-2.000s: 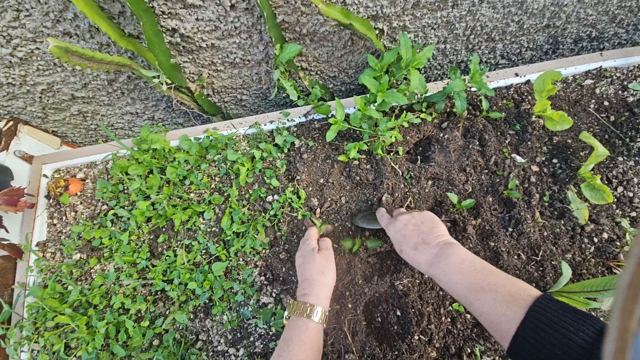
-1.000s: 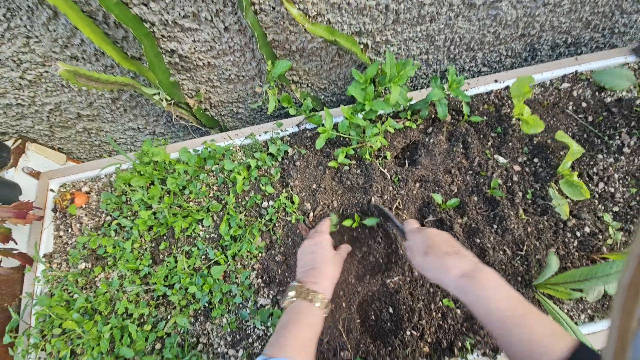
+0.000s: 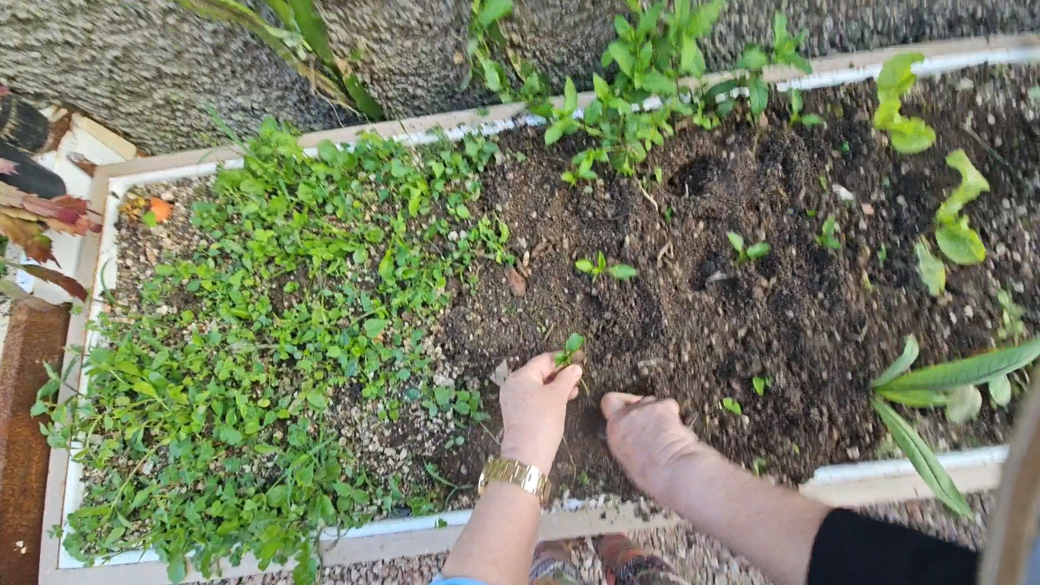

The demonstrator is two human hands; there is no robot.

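Note:
My left hand [image 3: 536, 398], with a gold-coloured watch at the wrist, pinches a small green seedling [image 3: 570, 348] between thumb and fingers, just above the soil. My right hand [image 3: 650, 435] is close beside it on the right, low over the dark soil [image 3: 780, 349], with its fingers curled; whatever it holds is hidden beneath it. Farther back, a small seedling [image 3: 603, 268] stands upright in the soil, and another seedling [image 3: 746, 248] stands to its right.
Dense low green plants [image 3: 292, 325] cover the left part of the raised bed, whose pale rim [image 3: 431, 123] runs along a rough wall [image 3: 422, 49]. Taller leafy plants [image 3: 650, 73] grow near the back rim. Lettuce-like leaves [image 3: 959, 219] and a long-leaved plant [image 3: 951, 378] stand at the right.
Both hands have moved toward the near rim, away from the seedling they were beside. My left hand now has a seedling in its fingers. The dark tool seen earlier at my right hand is out of sight.

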